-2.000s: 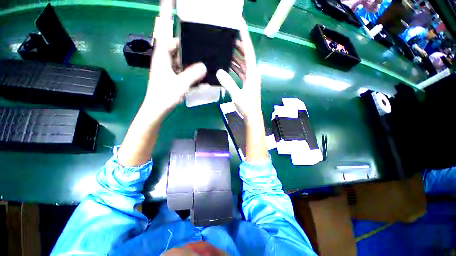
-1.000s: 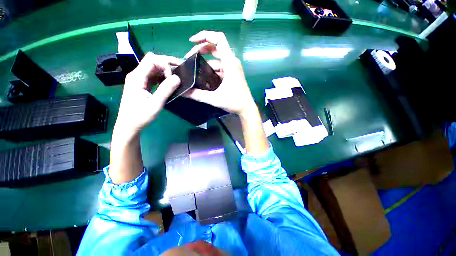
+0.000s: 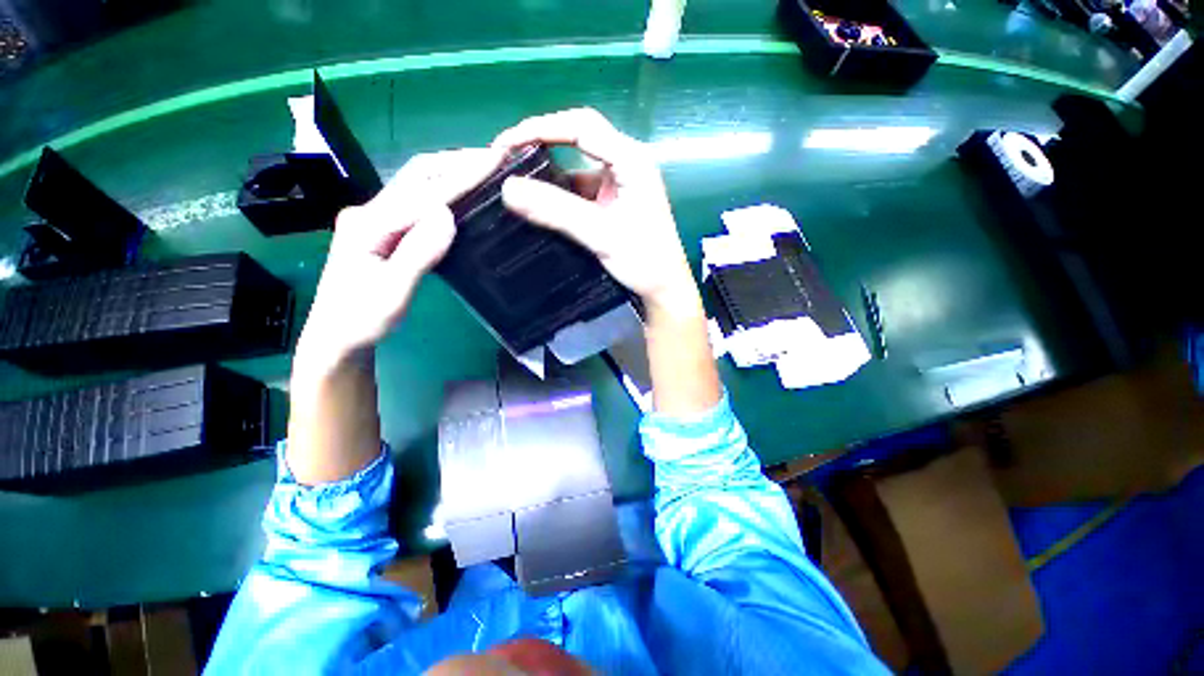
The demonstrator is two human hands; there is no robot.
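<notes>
My left hand (image 3: pixel 383 258) and my right hand (image 3: pixel 601 198) both hold a black part-folded carton (image 3: pixel 522 271) above the bench. Its black face is towards me and it is tilted. A white flap sticks out at its lower edge. The left fingers grip its left upper side. The right thumb lies on its upper face, and the right fingertips are partly hidden behind it. Black printed boxes (image 3: pixel 522 456) lie near my lap. A pile of flat carton blanks (image 3: pixel 779 297) lies to the right; another is mostly hidden behind my right forearm.
Two rows of black boxes (image 3: pixel 119 310) stand at left. Two open-lidded black boxes (image 3: pixel 284 192) stand behind them. A small parts bin (image 3: pixel 858 46) is at the far side. A white ring (image 3: pixel 1021 161) and dark stick (image 3: pixel 873 321) are at right. Brown cartons (image 3: pixel 944 541) stand below the bench.
The carton has turned so that its broad black face shows, where its open end showed before. My right thumb has moved onto it. A white flap now shows at its lower edge.
</notes>
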